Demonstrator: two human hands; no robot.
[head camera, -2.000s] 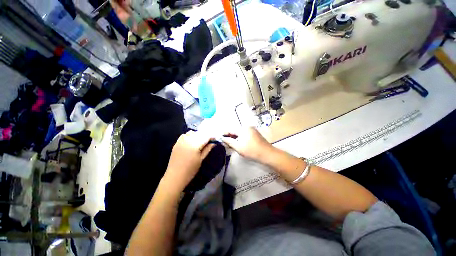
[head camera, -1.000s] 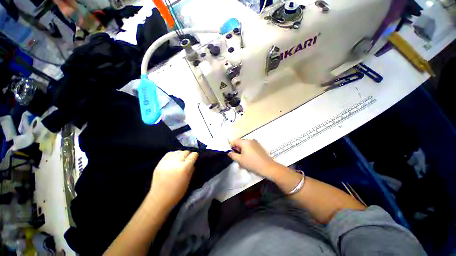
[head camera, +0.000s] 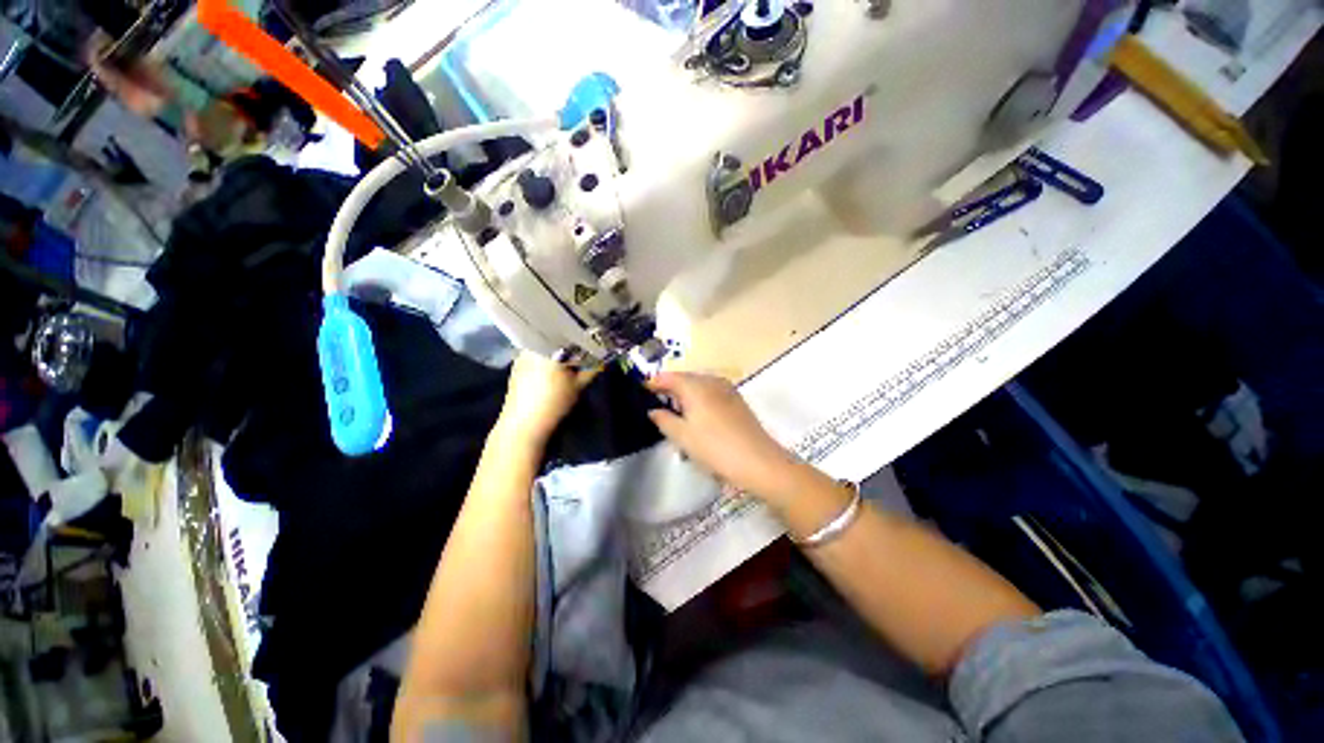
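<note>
My left hand (head camera: 545, 395) is at the machine head, just left of the needle area, with its fingers on the black cloth (head camera: 385, 508). My right hand (head camera: 707, 421) is just right of and in front of the presser foot (head camera: 635, 349) and pinches the edge of the same cloth. The fingertips and the cloth edge are partly hidden under the head. The black garment spreads left and down over the table edge, with a light grey panel (head camera: 588, 537) hanging between my forearms. The cream sewing machine (head camera: 813, 145) stands above my hands.
The blue lamp (head camera: 353, 380) hangs left of the head on a white neck. Thread snips (head camera: 1002, 200) and a yellow bar (head camera: 1183, 99) lie to the right. A printed ruler (head camera: 944, 356) runs along the front table edge. An orange stick (head camera: 291, 70) rises behind the head. Blue cloth-lined holders are below right.
Both hands have moved with the black cloth up to the presser foot; they held its edge stretched in front of the machine before. The view has shifted and the machine appears further left.
</note>
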